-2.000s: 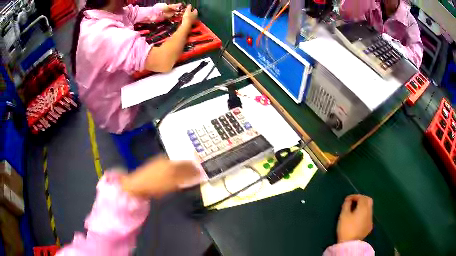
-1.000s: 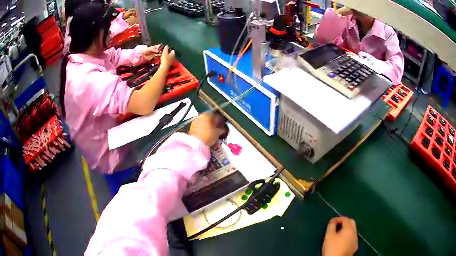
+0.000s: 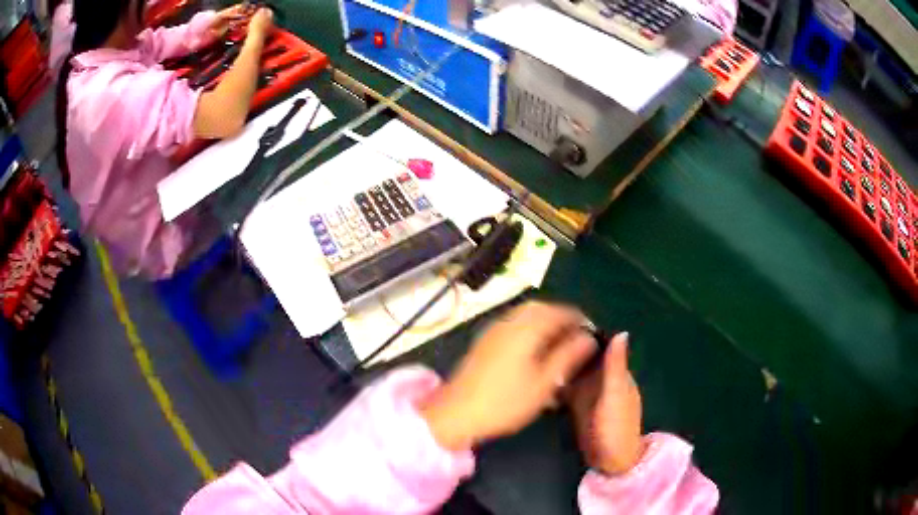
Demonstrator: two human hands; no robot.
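My left hand (image 3: 518, 367) and my right hand (image 3: 611, 407) are together over the near part of the green bench. A small dark thing, which looks like a black smartwatch (image 3: 601, 340), shows between their fingers. The hands hide most of it, and my left hand is blurred. The calculator (image 3: 393, 264) lies on white paper (image 3: 287, 241) to the left of the hands. Beyond them, the yellow card with green dots (image 3: 533, 264) bears a black lumpy connector (image 3: 491, 256) on a thick cable.
A blue-fronted machine (image 3: 433, 72) and a grey vented box (image 3: 549, 113) stand behind the bench edge. A red tray of dark watches (image 3: 851, 179) is at the right. A person in pink (image 3: 126, 136) works at another red tray (image 3: 292, 66) on the left.
The black item above the calculator is gone from there. My left hand reached to that spot, then came back to meet my right hand. The view has shifted to the right and down.
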